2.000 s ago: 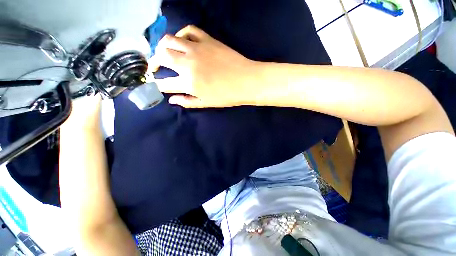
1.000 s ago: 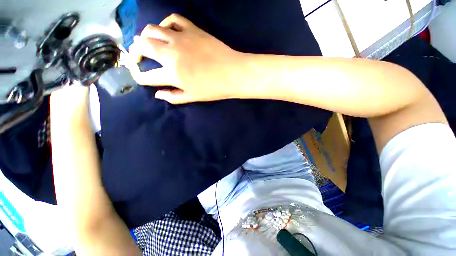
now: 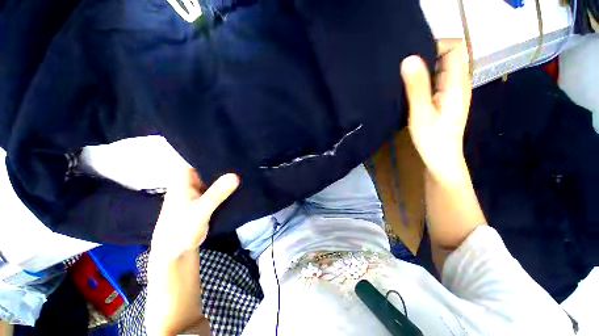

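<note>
The navy garment is spread in front of me and reaches the top edge of the picture. Pale loose thread lies across its lower part. An opening at the left shows white, and I cannot tell whether that is tabletop or cloth. My left hand grips the garment's lower edge, thumb on top and fingers partly hidden. My right hand holds its right edge, thumb on the near side. A small white looped part shows at the top, partly cut off.
Checked cloth lies at my lap on the left. A cardboard piece stands at the right of my lap. A dark navy pile is at the far right. A white surface is at the upper right. Red and blue items are at the lower left.
The machine head and its tension dial have left the view. My right hand has moved from beside them to the garment's right edge. My left hand has come back to its lower edge. The thread now shows.
</note>
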